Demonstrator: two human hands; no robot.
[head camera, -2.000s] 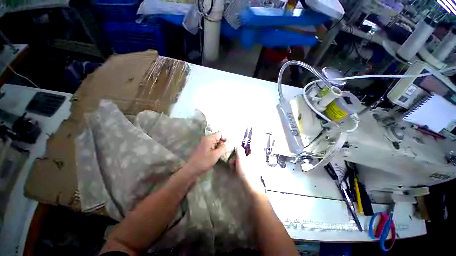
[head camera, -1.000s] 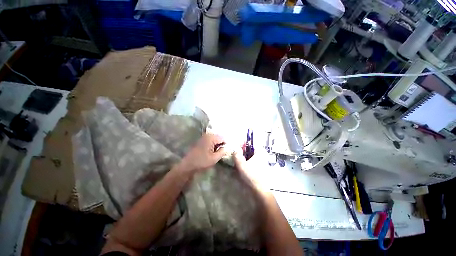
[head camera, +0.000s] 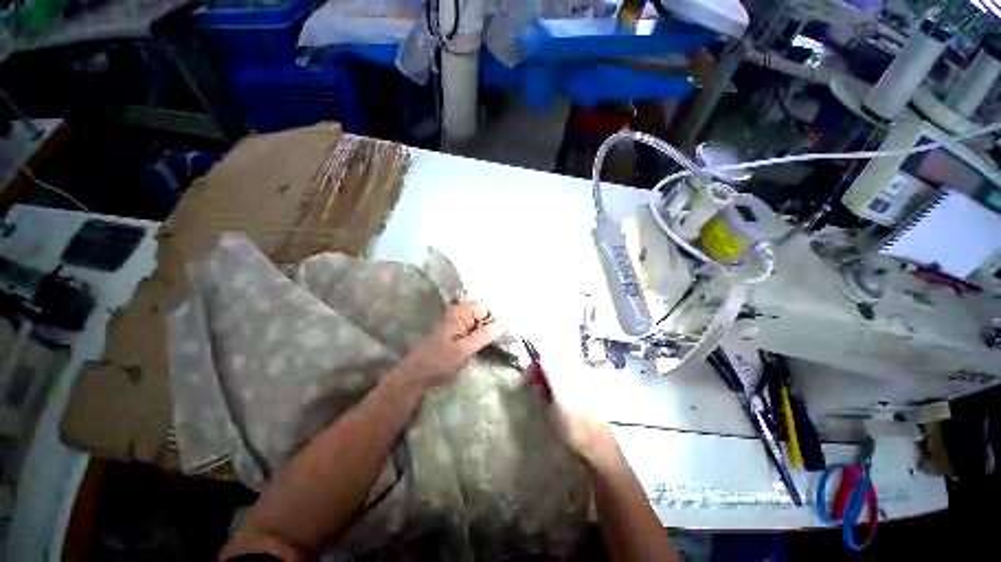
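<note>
The beige-grey mottled fabric piece (head camera: 318, 351) lies bunched over the table's front edge and partly on the cardboard. My left hand (head camera: 459, 338) pinches the fabric's edge under the lamp glare. My right hand (head camera: 571, 417) is just right of the fabric, holding the small dark-red thread snips (head camera: 535, 369), tips pointing up toward the left hand. Glare washes out the fingers and the exact edge held.
The sewing machine (head camera: 856, 329) stands at right, its lamp (head camera: 623, 280) over the needle area. Scissors (head camera: 848, 499), a yellow-handled tool (head camera: 789, 417) and long dark tools lie below its arm. Brown cardboard (head camera: 247, 187) covers the table's left. Blue bins (head camera: 288, 82) stand behind.
The snips, earlier lying on the table right of the hands, are now in my right hand, which has moved right, away from my left. My left hand still pinches the fabric.
</note>
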